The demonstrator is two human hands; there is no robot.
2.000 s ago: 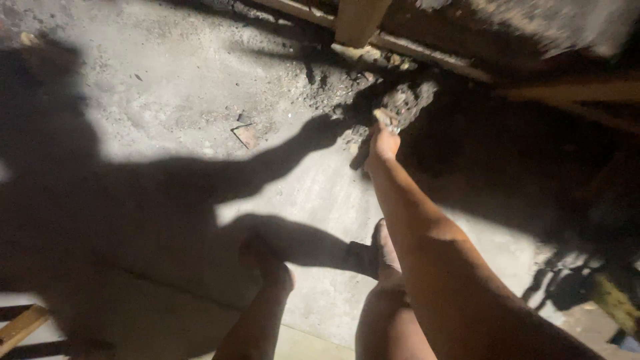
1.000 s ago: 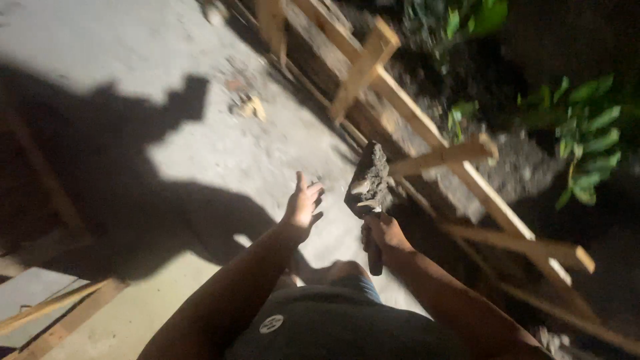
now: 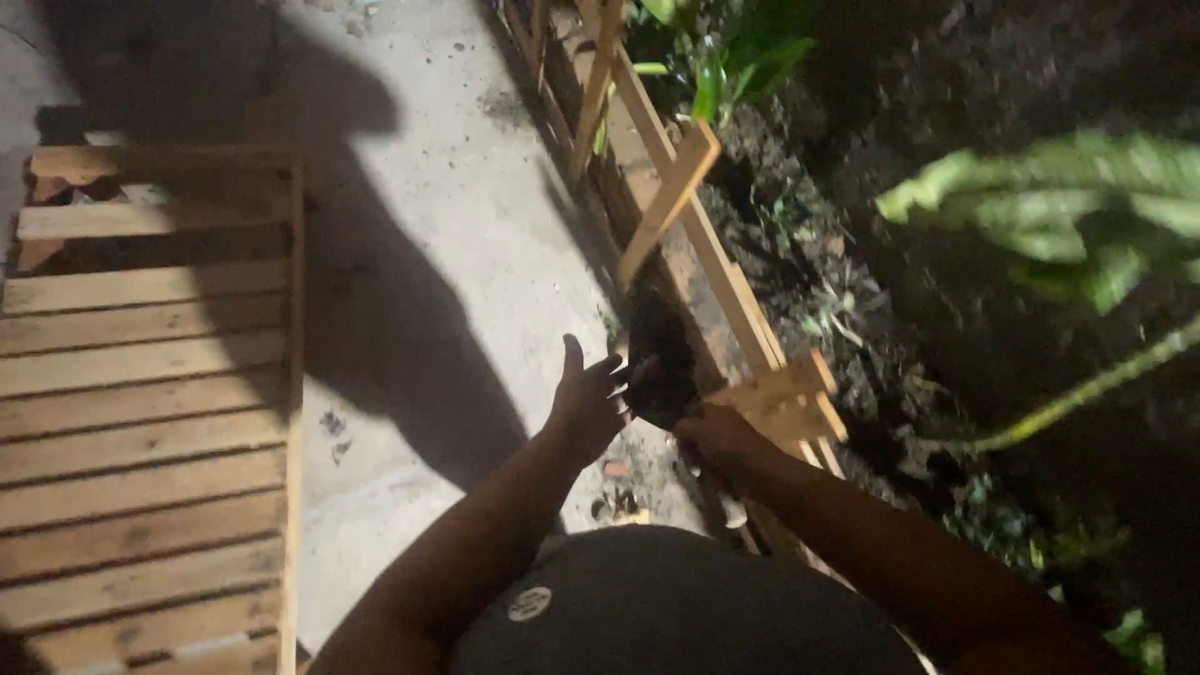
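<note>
My right hand (image 3: 711, 433) is closed around the handle end of a hand trowel (image 3: 661, 361), whose dark blade bears a heap of what looks like soil and debris. The load lies in shadow, so its make-up is hard to tell. Just left of the blade, my left hand (image 3: 589, 398) is spread with fingers apart; its fingertips are close to the blade's edge, and I cannot tell whether they touch it. Beyond the trowel's tip, a wooden stake (image 3: 670, 202) slants up against the timber rail (image 3: 717, 253).
A slatted wooden pallet (image 3: 150, 384) lies on the concrete floor (image 3: 469, 187) at left. The timber edging runs diagonally past my right side, with short board ends (image 3: 783, 394) sticking out. Beyond it are dark soil and plants, with a large leaf (image 3: 1059, 206) at right.
The right hand, low at the rubble by the timber two seconds ago, has since come up with the loaded trowel. The left hand is now closer to the blade. The view has swung to show the pallet.
</note>
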